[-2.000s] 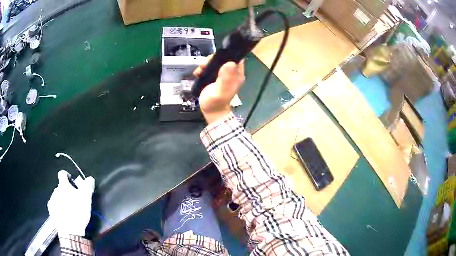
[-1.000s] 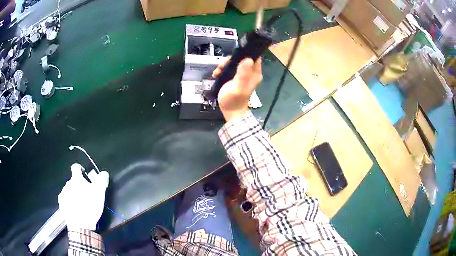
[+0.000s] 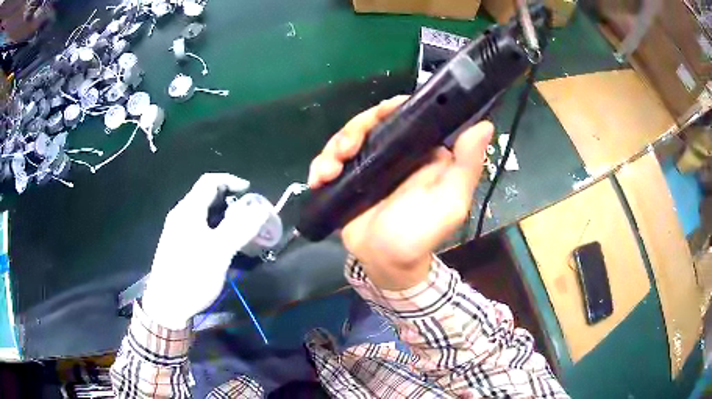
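My bare right hand (image 3: 414,195) is closed around the black electric screwdriver (image 3: 414,128), which slants down to the left. Its thin bit points at the lower edge of a silver-grey round wired part (image 3: 260,220). My gloved left hand (image 3: 195,241) holds this part, with a black piece (image 3: 217,209) between the fingers. A white lead (image 3: 290,193) curls up from the disc toward the screwdriver's nose. Blue wires (image 3: 248,308) hang below the glove. A bar's end (image 3: 131,294) shows left of the glove; the rest is hidden. Whether the bit touches a screw I cannot tell.
A heap of wired discs (image 3: 94,97) lies at the far left. The screw feeder (image 3: 439,53) is mostly hidden behind the screwdriver. Small white rings (image 3: 490,160) lie right of my right hand. A black phone (image 3: 593,282) rests on cardboard (image 3: 546,257) at the right. Cartons (image 3: 418,6) stand behind.
My right hand has brought the screwdriver from the feeder to the part at my left hand. My left hand has risen and turned, so the disc now shows. The view has shifted left.
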